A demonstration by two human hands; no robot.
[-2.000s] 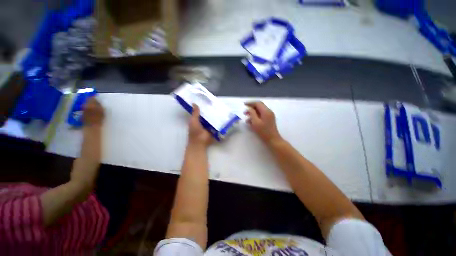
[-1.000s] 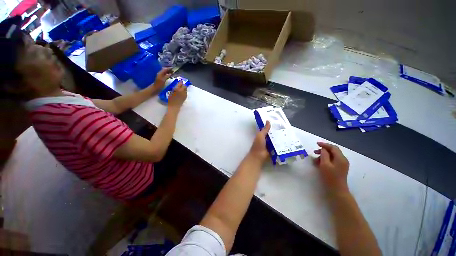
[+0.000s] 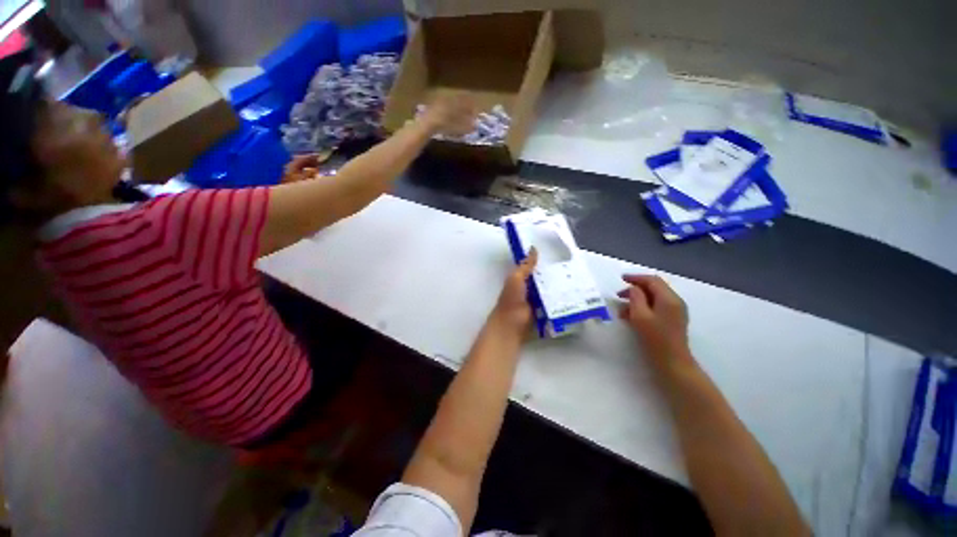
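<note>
A white and blue retail box [image 3: 562, 275] is tilted above the white table, its lower end flaps open. My left hand [image 3: 516, 297] holds it by its left edge, thumb on the printed face. My right hand [image 3: 656, 313] is just right of the box, not touching it, fingers loosely curled with nothing visible in them. Flat carton blanks [image 3: 716, 173] lie in a fanned pile on the dark strip and the table behind. Whether the held box has anything inside cannot be told.
A person in a striped shirt [image 3: 178, 283] sits at left, one arm reaching into an open brown carton [image 3: 405, 88] with white plugs. Tangled cables [image 3: 338, 103] and blue trays [image 3: 233, 147] are at back left. Clear film [image 3: 530, 195] lies on the strip. Retail boxes [image 3: 923, 435] are at far right.
The view has swung left and up since the first frame, slightly back right since the second. The neighbour's hand has moved from a blue tray to the carton. My left hand still holds the box.
</note>
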